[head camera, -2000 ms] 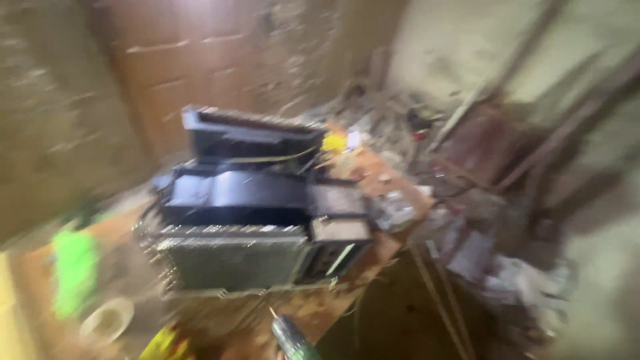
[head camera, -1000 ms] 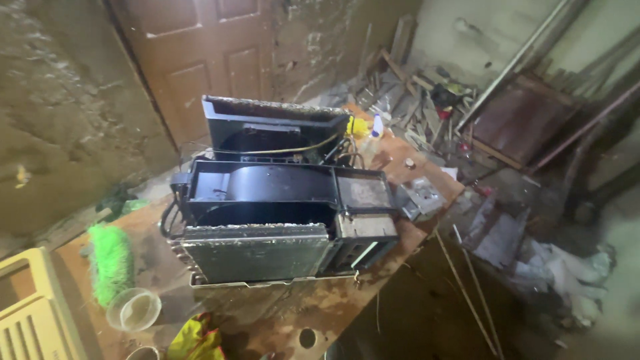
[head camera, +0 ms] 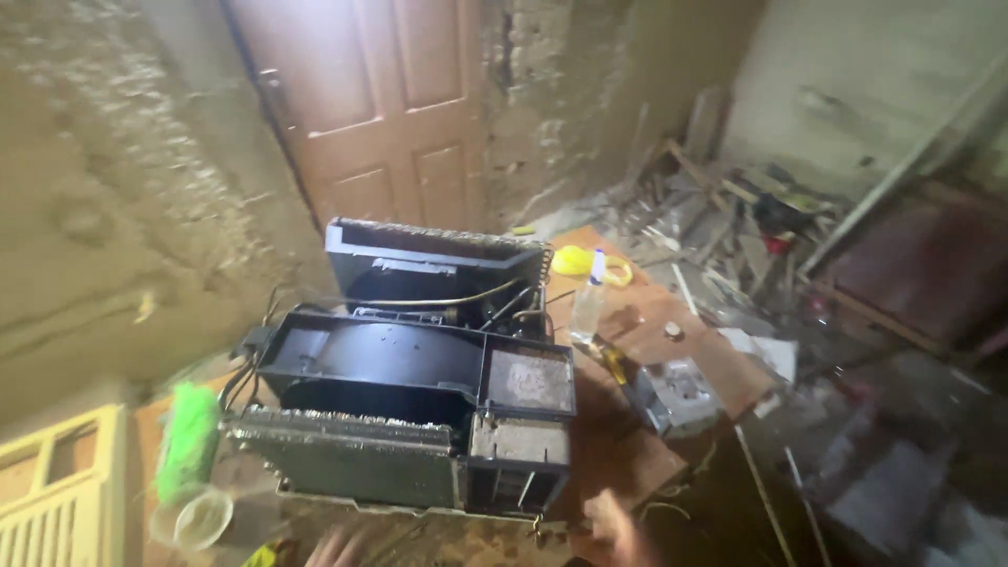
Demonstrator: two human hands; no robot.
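An opened window air conditioner unit with a black fan housing and dusty finned coils sits on a wooden board. My left hand shows blurred at the bottom edge, in front of the unit; only its fingers are in view. My right hand, also blurred, is below the unit's front right corner, over the board. Nothing is seen in it, but its fingers are too blurred to read. Whether either hand touches the unit cannot be told.
A green fluffy duster and plastic bowls lie left, beside a cream plastic grille. Right of the unit are a plastic bottle, a yellow coiled item and a metal box. Wood scraps lie behind.
Both hands have come into view at the bottom. The green-tipped drill or driver seen at the bottom two seconds ago is out of view. The view has shifted.
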